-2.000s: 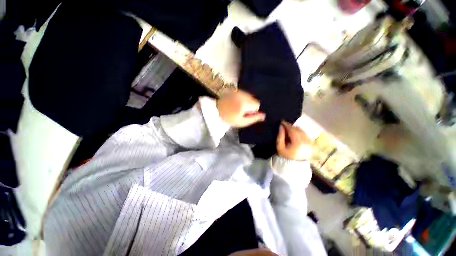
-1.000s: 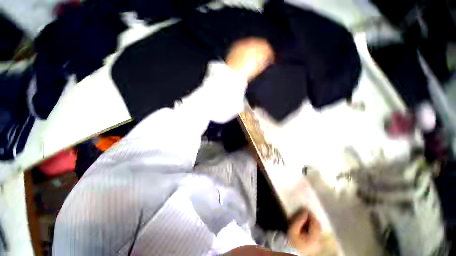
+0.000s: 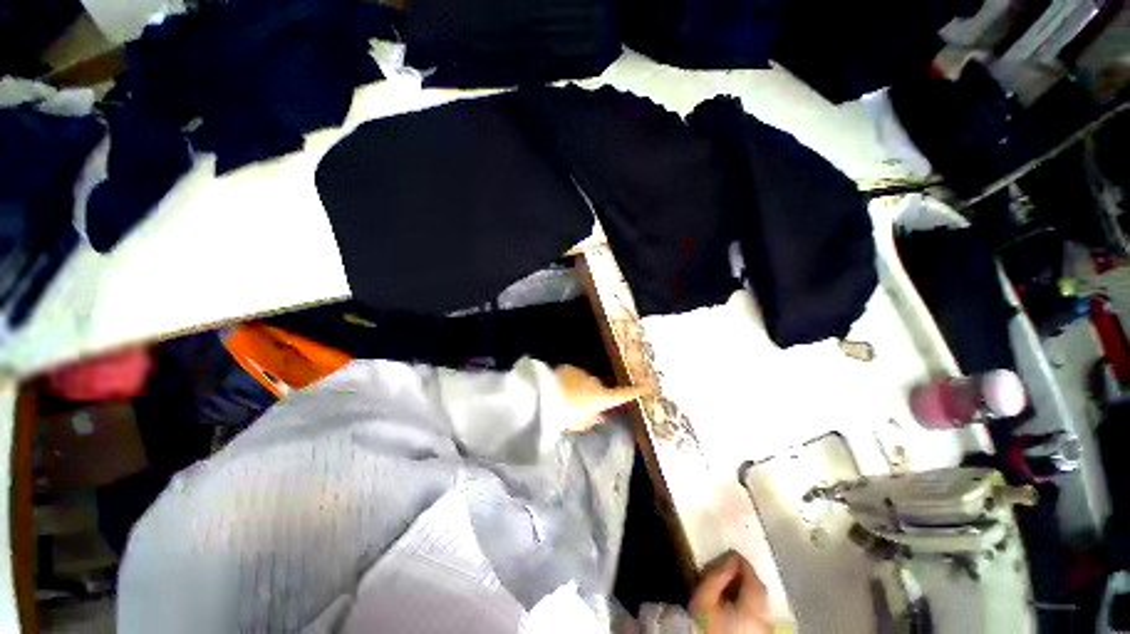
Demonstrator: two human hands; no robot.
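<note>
Black cut panels lie flat on the white tables: a large rounded panel at the left, a jagged-edged panel stack in the middle, and a folded-looking panel at the right. My left hand is below them at the worn table edge, with a finger out over the edge and no cloth in it. My right hand is low at the front edge, fingers curled, partly cut off by the picture's rim; whether it holds anything cannot be told.
The sewing machine stands on the white table at lower right. A pink bottle is behind it, and a small tan object lies near the panels. Navy cloth piles lie at far left. An orange item is below the side table.
Two seconds ago both hands were at a black panel. One second ago my left hand was on the cloth at the stack; it has since drawn back to the table edge. The view has shifted.
</note>
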